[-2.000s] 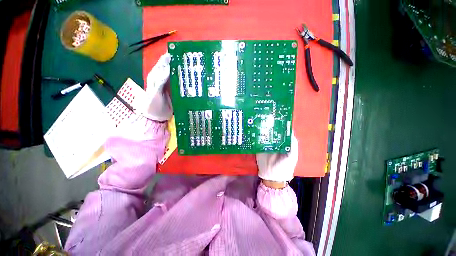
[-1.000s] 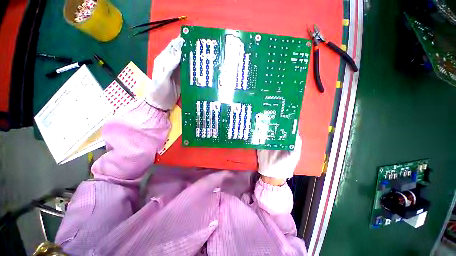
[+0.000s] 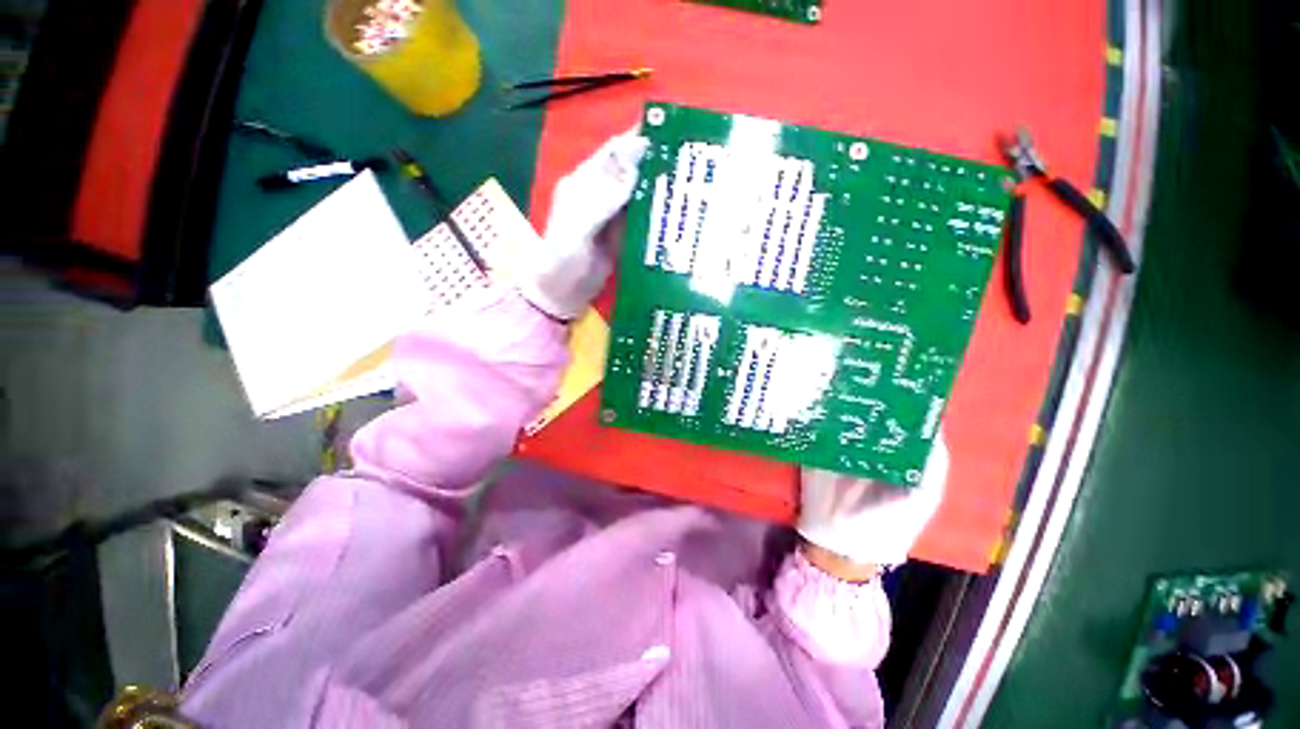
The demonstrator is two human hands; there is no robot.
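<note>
A green circuit board [image 3: 884,313] is held over the red mat [image 3: 927,64], its side with four blocks of silvery-white stripes facing up. It is turned slightly clockwise, and bright glare crosses it. My left hand [image 3: 583,228], in a white glove, grips its left edge; the fingers beneath are hidden. My right hand [image 3: 873,510], also gloved, holds the lower right corner from below, fingers hidden under the board.
Side cutters [image 3: 1062,207] lie right of the board. Tweezers [image 3: 585,86], a yellow cup [image 3: 428,64], a marker [image 3: 317,174], a white sheet [image 3: 307,306] and a red-dotted sheet [image 3: 463,249] lie left. Another board [image 3: 1212,648] sits on the green conveyor [image 3: 1126,470] at lower right.
The camera view has shifted and rotated, so the bench, hands and board appear farther right and tilted clockwise. The glare has moved over the stripes. Both hands keep hold of the board.
</note>
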